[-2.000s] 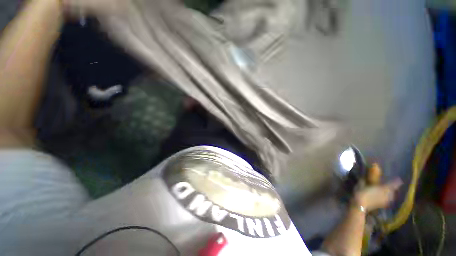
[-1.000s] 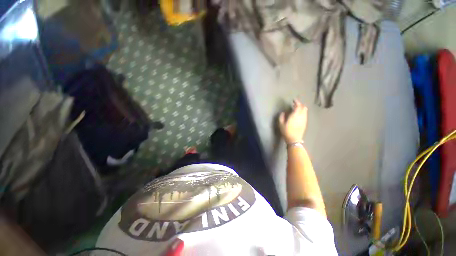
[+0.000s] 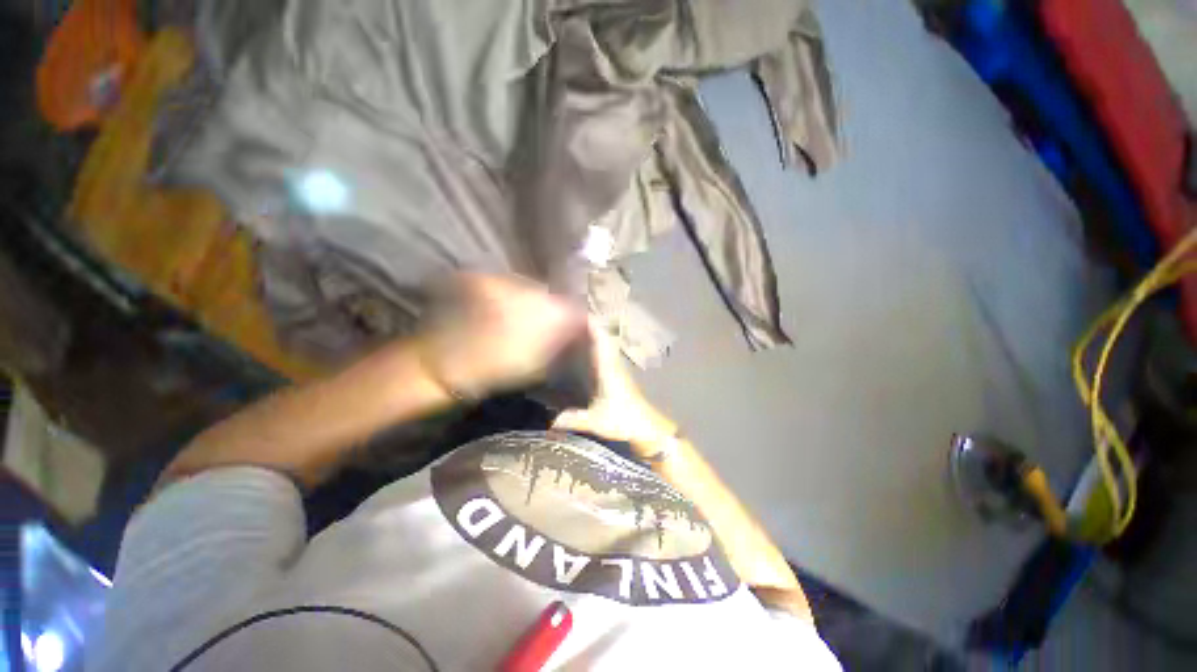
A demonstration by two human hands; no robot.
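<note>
A wrinkled grey-beige garment piece spreads over the upper left and hangs towards me, with pale spots and narrow strips. My left hand is blurred, its fingers closed on the garment's near edge. My right hand is just right of it and lower, close to my shirt, and grips the same edge. Folds and the left hand partly hide its fingertips. A silver iron with an orange-tan handle stands untouched at the right.
The blue-grey ironing table cover lies under the strips and iron. A yellow hose loops at the right edge. Blue and red objects stand beyond the table. Orange-brown things are at the left.
The view has swung left. My right hand has left the bare table cover and come to the garment. My left hand has come into view at the garment. The iron remains standing on the table.
</note>
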